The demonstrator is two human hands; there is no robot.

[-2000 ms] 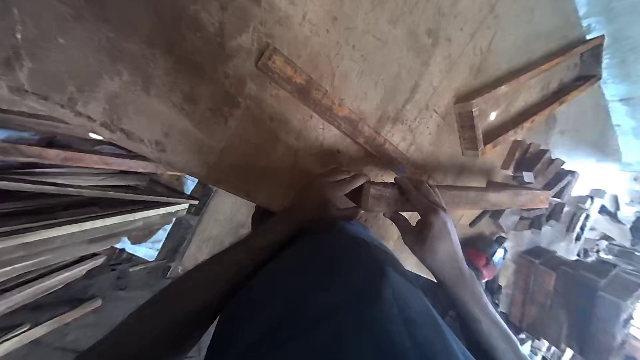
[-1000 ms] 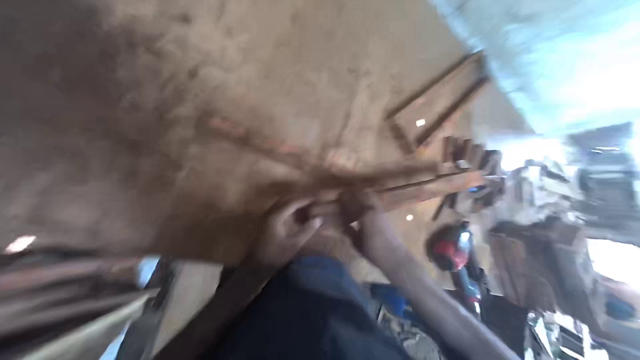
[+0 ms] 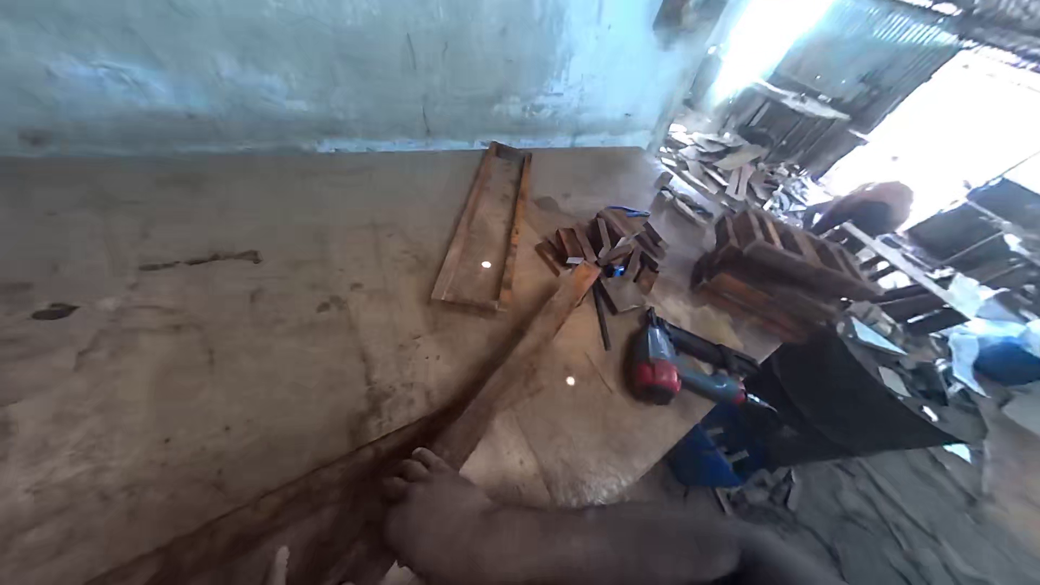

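Observation:
My right hand [image 3: 435, 508] is closed around a long wooden board [image 3: 520, 357] at the lower middle, its fingers curled over the near part. The board's far end reaches the small wood blocks. A second long wooden strip [image 3: 268, 497] runs toward the lower left from beside that hand; whether the two pieces are joined cannot be told. Of my left hand [image 3: 279, 565], only fingertips show at the bottom edge, near the strip; its grip is hidden. Beyond the board lies a narrow rectangular wooden frame [image 3: 466, 223]. To the right, a red and grey nail gun [image 3: 660, 366] rests on its side.
Several small wood blocks [image 3: 613, 240] are piled on the brown worktable [image 3: 244, 349], beside a thin dark rod [image 3: 602, 317]. A pale blue wall [image 3: 325, 73] borders it behind. Stacked wooden pieces [image 3: 788, 260], black sheeting [image 3: 845, 402] and a blue container [image 3: 711, 447] stand right.
The view has swung strongly up toward the wall. Both hands showed together at the wood pieces before; now my left hand is mostly out of view, while my right hand remains on the wood.

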